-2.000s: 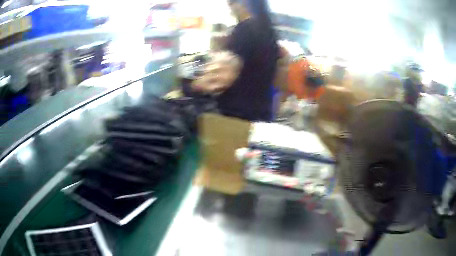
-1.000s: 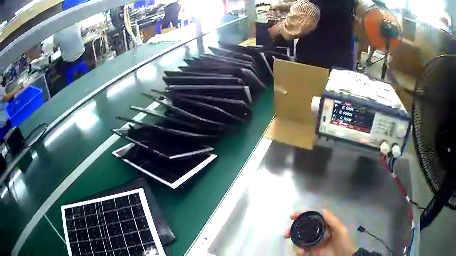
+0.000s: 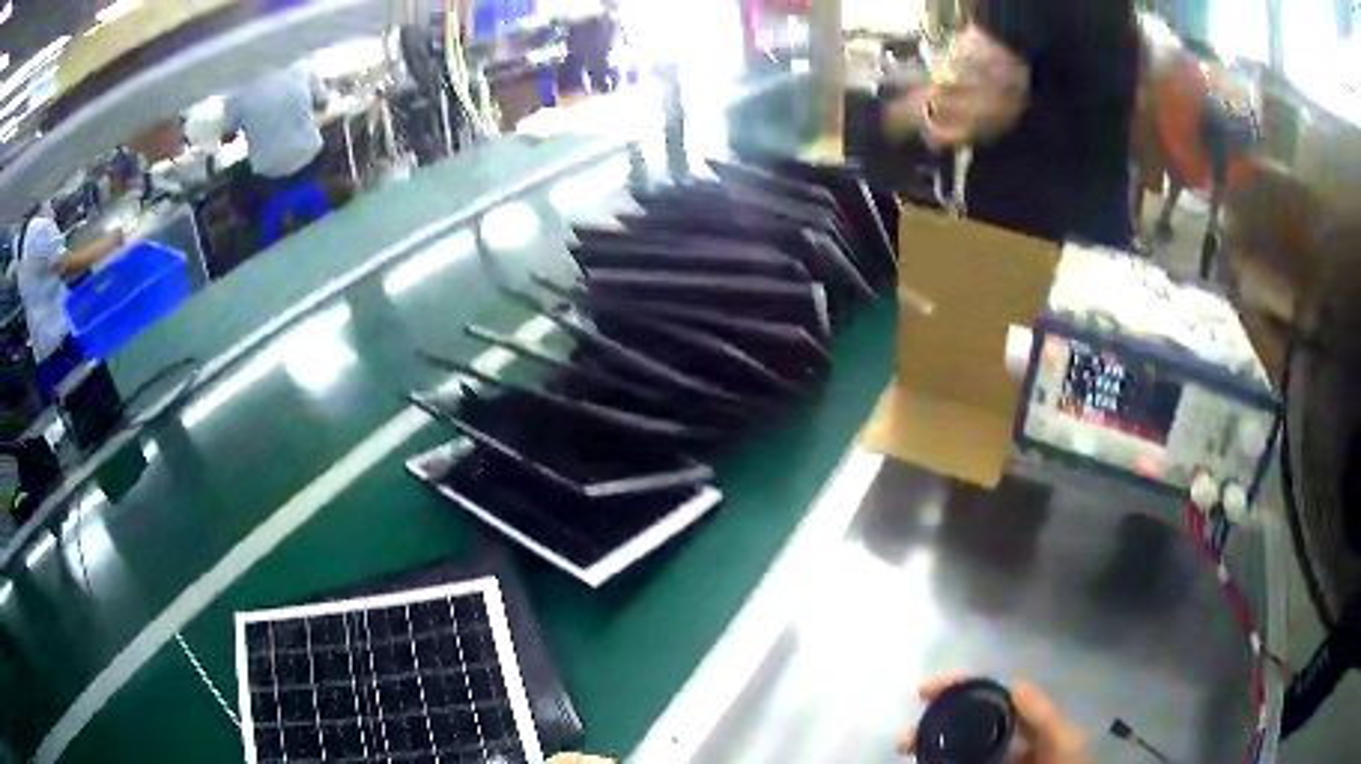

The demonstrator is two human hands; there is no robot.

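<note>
My right hand (image 3: 1045,728), cut off by the bottom edge, holds a small round dark object (image 3: 966,725) over the grey metal table (image 3: 836,657). A bit of my left hand (image 3: 579,760) shows at the bottom edge, beside the lower right corner of a face-up solar panel (image 3: 381,679); its grip cannot be seen. That panel lies on a dark panel on the green bench (image 3: 321,545). A row of dark panels (image 3: 702,306) leans and overlaps behind it, with a white-bordered panel (image 3: 597,523) flat at its near end.
The bench meter (image 3: 1142,396) stands at the right with red and black leads (image 3: 1227,597). A cardboard flap (image 3: 970,336) stands left of it. A black fan (image 3: 1321,448) is at the right edge. A person in dark clothing (image 3: 1060,120) is behind. A blue crate (image 3: 132,299) is far left.
The view has shifted, so bench and meter appear farther right and slightly lower. A bit of my left hand has come in at the bottom. My right hand still holds the round object.
</note>
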